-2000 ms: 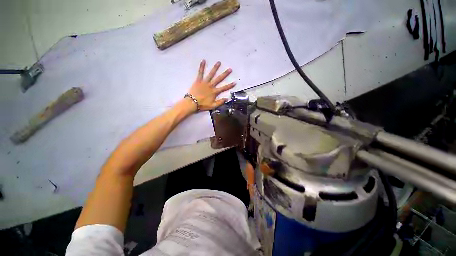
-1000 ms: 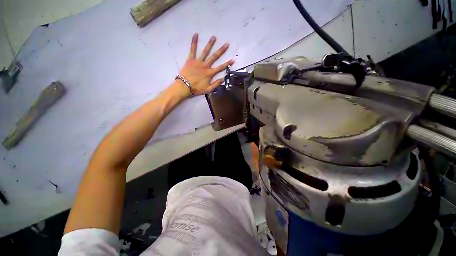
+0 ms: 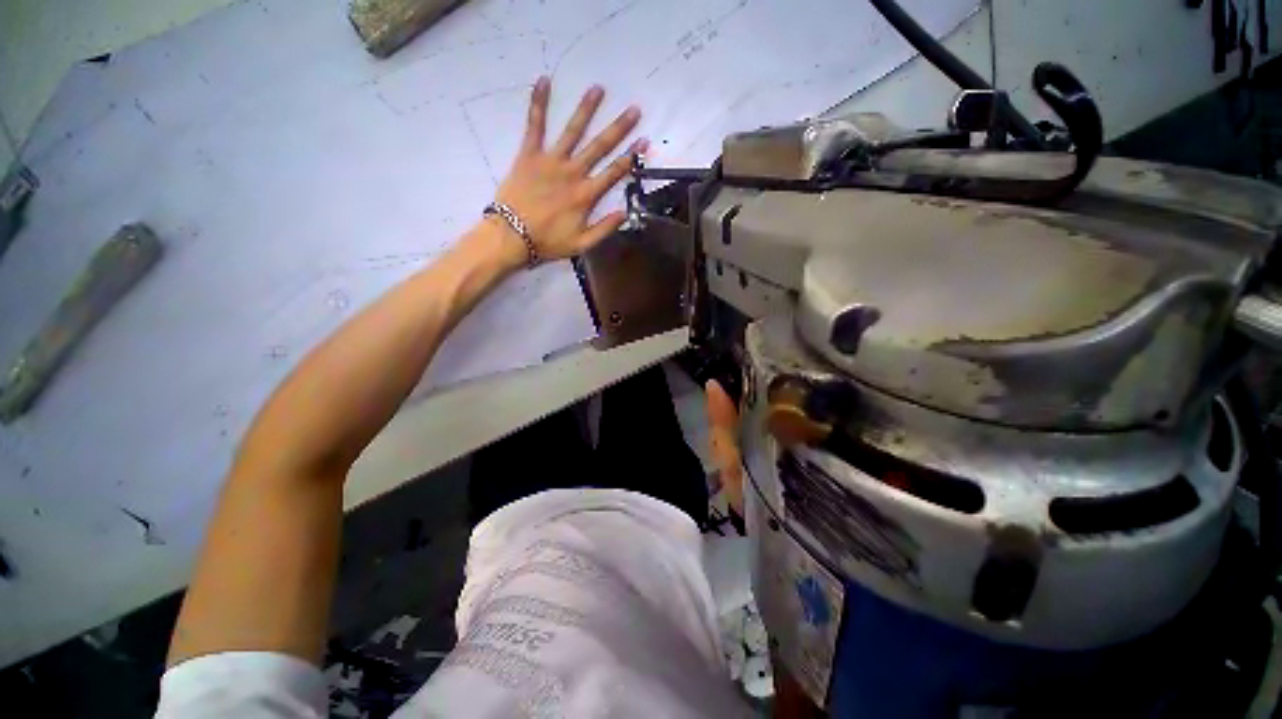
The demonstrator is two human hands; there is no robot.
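Note:
The cutting machine (image 3: 984, 309), with a worn silver-grey head and blue body, fills the right side. Its narrow metal front parts (image 3: 636, 197) stand beside my left hand. My left hand (image 3: 562, 183) lies flat with fingers spread on the white marker paper (image 3: 352, 211), thumb close to these parts. It holds nothing. Of my right hand, only a sliver of skin (image 3: 723, 436) shows at the machine's near side; the rest is hidden behind the machine, so its grip cannot be told.
Worn yellow-brown bars lie on the paper, one at the left (image 3: 82, 316) and one at the top edge (image 3: 401, 20). A clamp (image 3: 17, 190) is cut off at the left edge. A black cable (image 3: 942, 63) runs down to the machine. Scraps lie on the dark floor (image 3: 408, 618).
The machine looks larger and reaches further right and up. The paper, bars and left hand have shifted up and left in view. The hand stays spread beside the machine's front.

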